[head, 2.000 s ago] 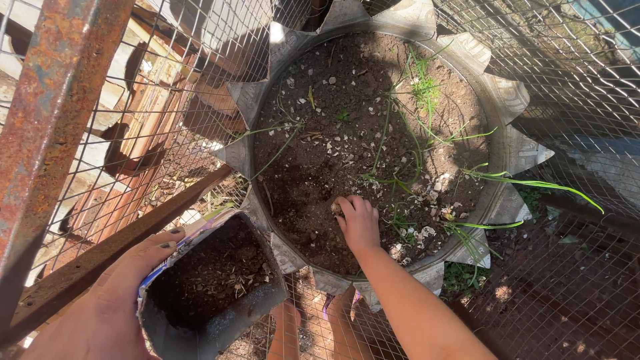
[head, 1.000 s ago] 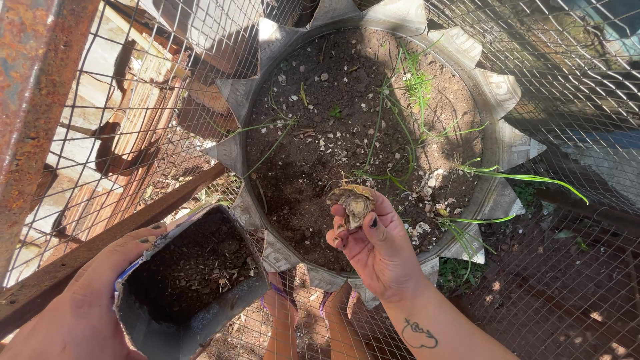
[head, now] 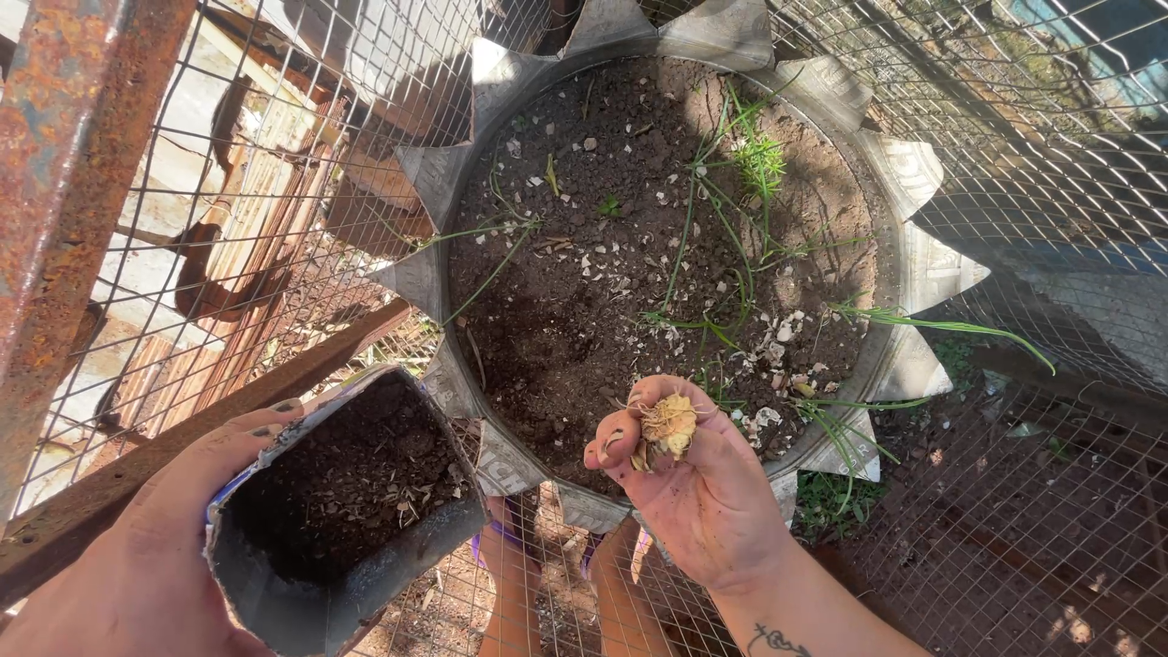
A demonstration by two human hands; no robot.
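My left hand (head: 155,529) grips a cut carton (head: 347,602) with a grey inner lining, tilted so that dark soil and dry bits (head: 365,484) show inside. Above the near part of a round planter with a jagged, toothed rim (head: 511,456), my right hand (head: 703,484) holds a pale yellowish bulb or root piece (head: 669,426) with thin roots, palm up. Dark soil (head: 566,265) with scattered white shell-like fragments fills the planter. Thin green shoots (head: 693,219) and a small feathery plant (head: 759,164) grow in it.
Wire mesh (head: 1049,109) surrounds the planter. A rusty metal post (head: 73,201) rises at the left, with a rusty bar (head: 210,415) running diagonally beside the carton. Long green leaves (head: 958,325) hang over the right rim. My feet and legs (head: 511,593) show below, through the mesh.
My right hand was down at the soil two seconds ago, then lifted with the bulb-like piece showing its rounded side. Now the piece is turned, with its roots in sight.
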